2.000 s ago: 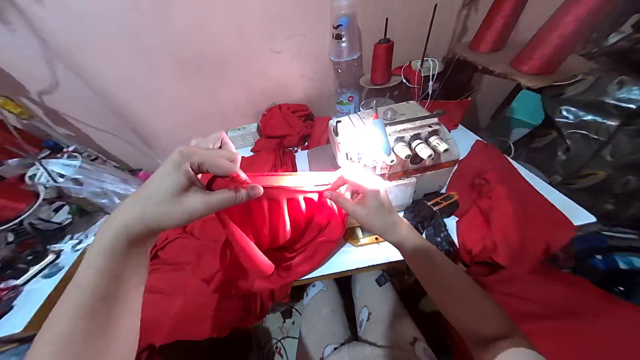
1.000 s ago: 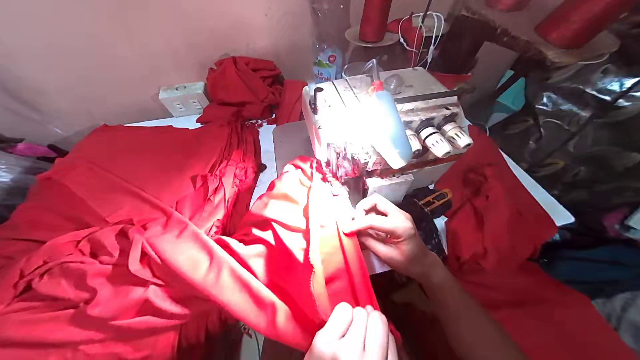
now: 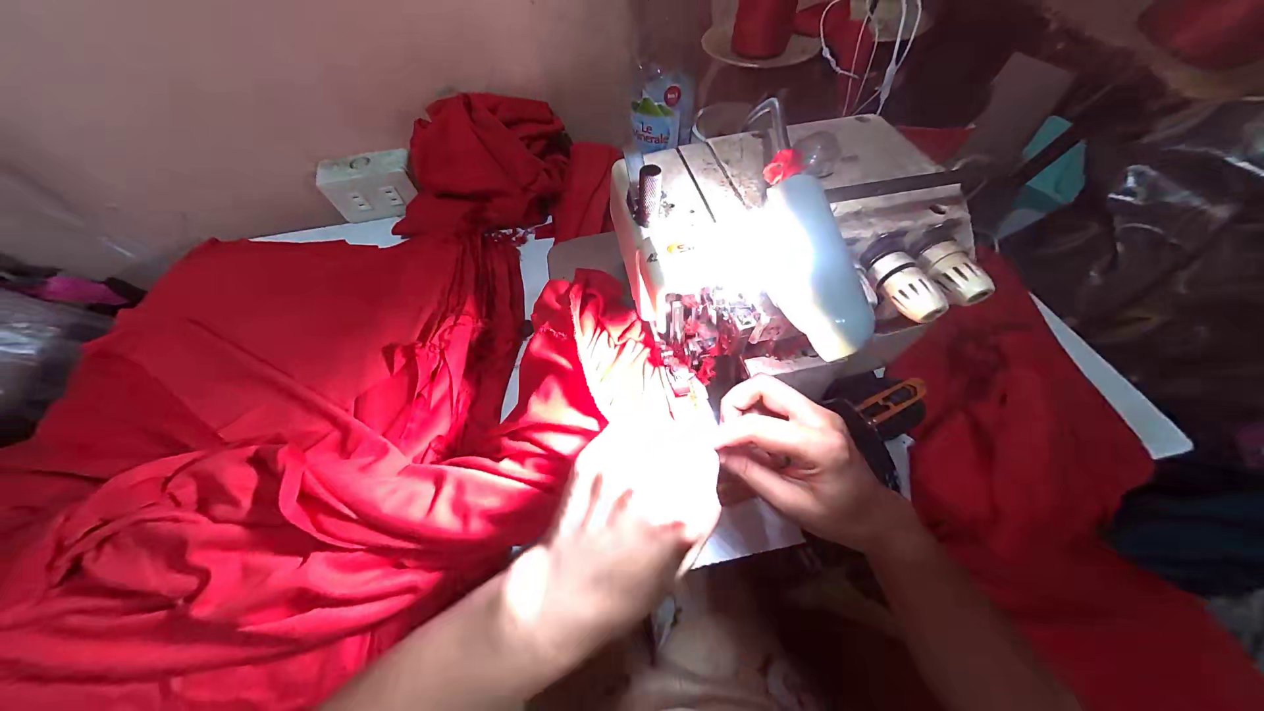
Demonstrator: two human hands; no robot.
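Red fabric spreads over the left of the table, and its gathered edge runs up to the needle area of an overlock sewing machine. My left hand lies on the fabric just in front of the needle area, back up, its fingers washed out by bright light. Close beside it on the right is my right hand, with bent fingers and the thumb near the index finger at the fabric's edge. Whether it pinches cloth is not clear. A translucent squeeze bottle with a red collar leans on the machine's front.
Behind the fabric are a bunched red cloth and a white power socket. A plastic water bottle and a red thread cone stand behind the machine. To its right lie an orange-handled cutter and more red cloth.
The cloth, held up between both hands two seconds ago, now lies at the machine. My left hand has moved up from the fabric's near end toward the needle area. The view has moved closer.
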